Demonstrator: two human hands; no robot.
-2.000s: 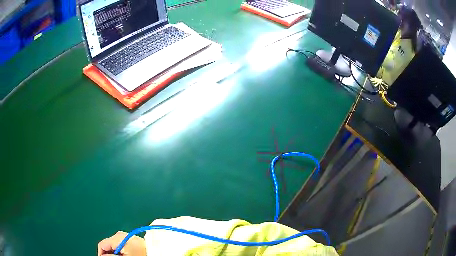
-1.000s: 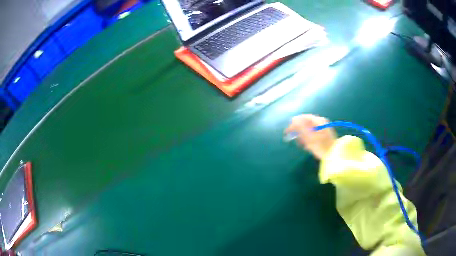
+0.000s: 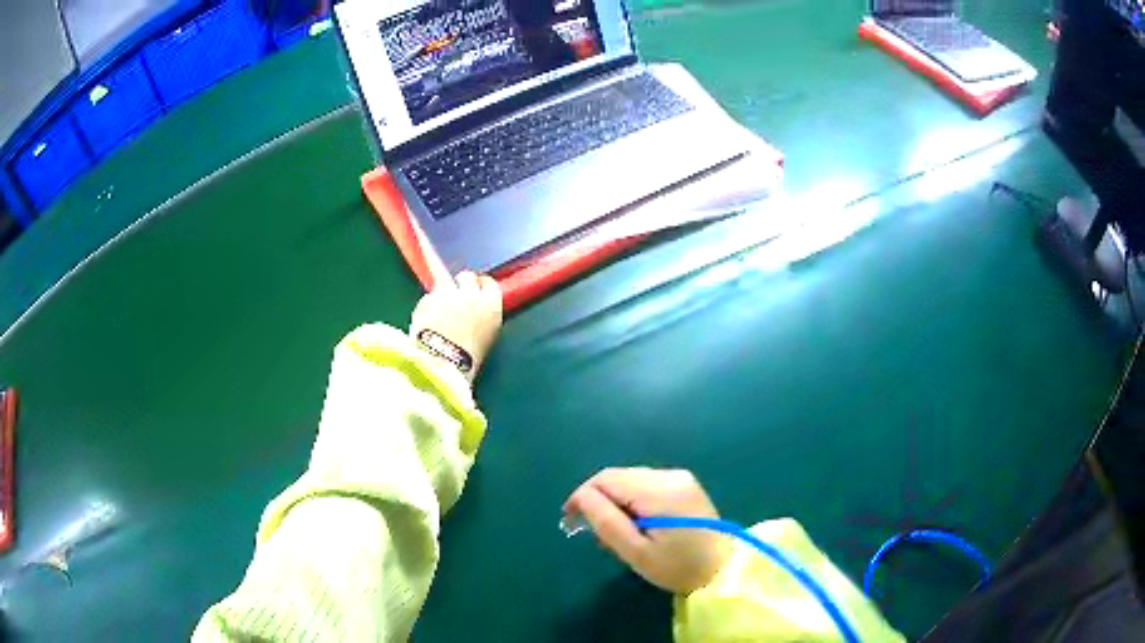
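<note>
An open laptop [image 3: 565, 176] with a dark text window on its screen rests on an orange-red tray [image 3: 553, 273], with a white sheet between them. My left hand [image 3: 462, 314] is at the near front corner of the laptop and tray, fingertips on that corner. My right hand [image 3: 659, 521] is low in the centre, nearer to me, holding the blue network cable [image 3: 766, 553] close to its clear plug [image 3: 574, 521]. The plug is free and apart from the laptop. The cable runs back over my right sleeve.
Another open laptop [image 3: 948, 48] on an orange-red tray stands farther along the green bench [image 3: 226, 377]. An orange-red tray edge [image 3: 8, 465] shows at the far left. Blue bins [image 3: 126, 101] stand behind. Dark equipment and a thin cable are at the right edge.
My left hand has come into view and reached the laptop's tray corner. My right hand, still with the cable, has moved down and nearer to me. The camera view has turned.
</note>
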